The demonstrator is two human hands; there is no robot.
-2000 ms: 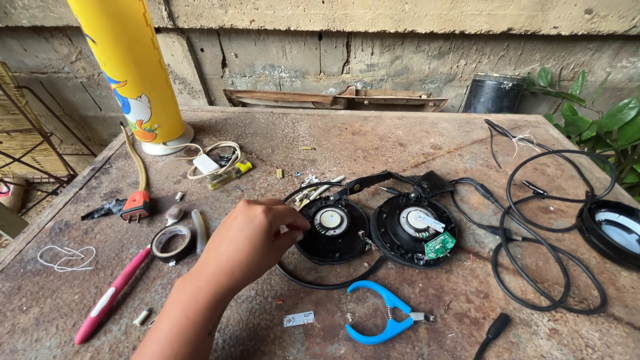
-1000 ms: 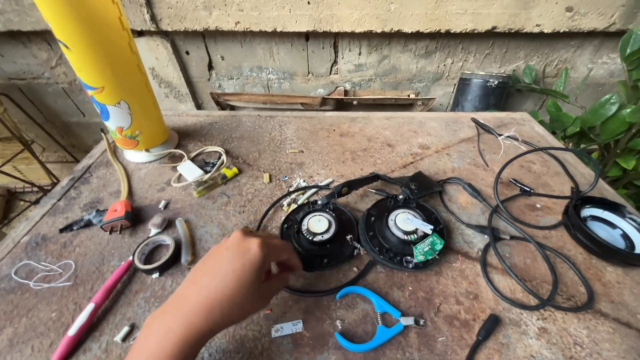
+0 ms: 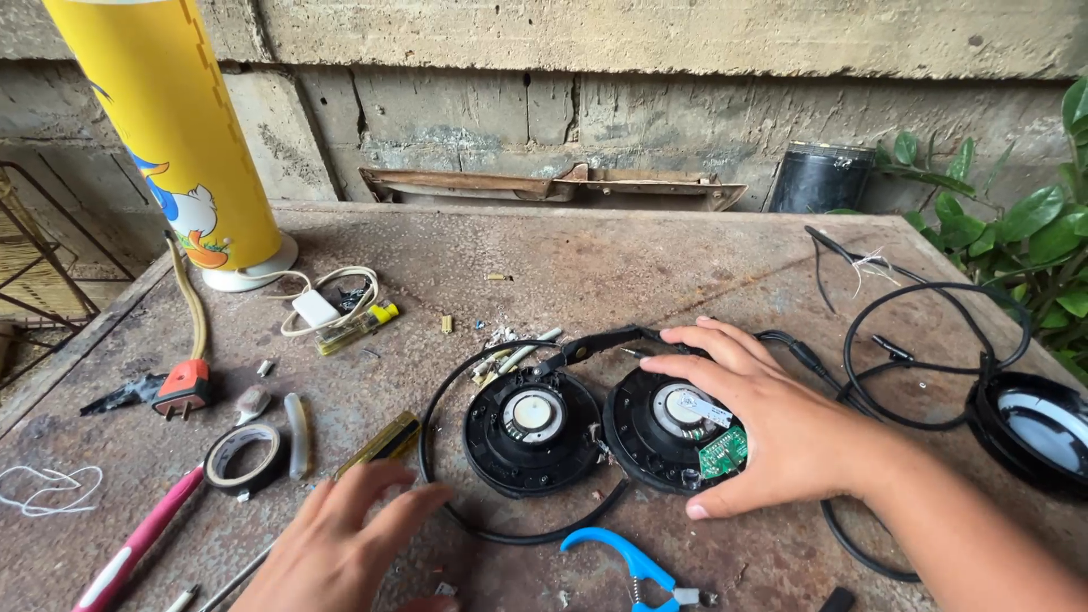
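Two opened black headphone ear cups lie face up near the middle. My right hand (image 3: pixel 765 416) is spread over the right ear cup (image 3: pixel 654 433), thumb and fingers around its green circuit board (image 3: pixel 723 452). Left of the left ear cup (image 3: pixel 533 432), my left hand (image 3: pixel 348 535) hovers low, fingers apart. Behind it is a tool with a yellow-and-black handle (image 3: pixel 382 442); a metal shaft shows on the hand's other side. Blue-handled cutters (image 3: pixel 625 561) lie in front of the cups. A black cable (image 3: pixel 429 416) curves around the left cup.
Black tape (image 3: pixel 246 459), a pink-and-white handled tool (image 3: pixel 144 540) and an orange plug (image 3: pixel 182 387) lie at left. A yellow cylinder (image 3: pixel 187 144) stands at the back left. Looped black cable and a loose round black part (image 3: pixel 1037 433) are at right.
My right hand has come into view over the right ear cup. My left hand has moved left and toward me, away from the left ear cup. The yellow-and-black handle now shows beside it.
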